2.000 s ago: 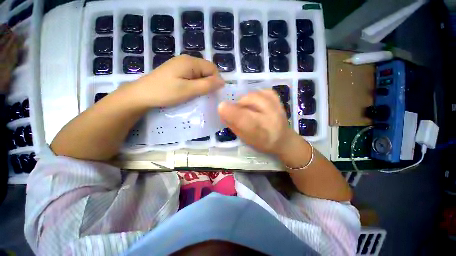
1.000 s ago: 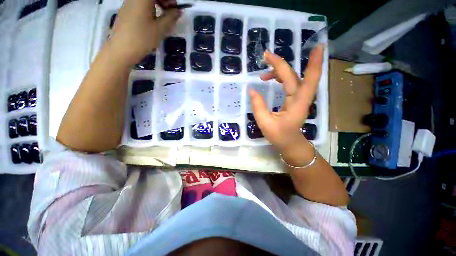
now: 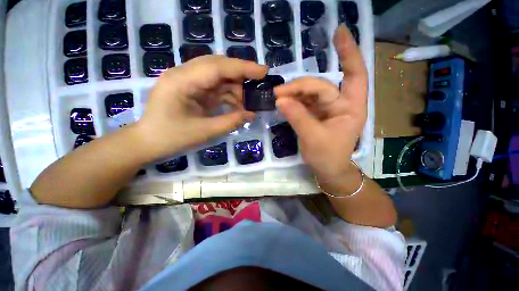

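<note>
My left hand (image 3: 193,102) holds a black glossy housing (image 3: 262,94) between thumb and forefinger, above the middle of the white tray (image 3: 54,108). Small dots show on its face. My right hand (image 3: 330,108) has its thumb and a bent finger together at the housing's right edge. Whether they pinch a small piece is too small to tell. My right forefinger is raised, with a faint clear film (image 3: 317,37) near its tip. A whitish translucent sheet (image 3: 121,120) lies on the tray, mostly hidden by my hands and left forearm.
More black housings (image 3: 156,36) sit in the tray's pockets. To the right are a brown board (image 3: 400,94), a white pen-like stick with a yellowish tip (image 3: 424,53), a blue box (image 3: 446,113) with knobs and a gauge, a thin clear tube and a white adapter (image 3: 484,147).
My left hand has come back from the tray's upper left to its middle with a housing. My right thumb and finger have closed together beside it. The tray appears shifted left and up in view.
</note>
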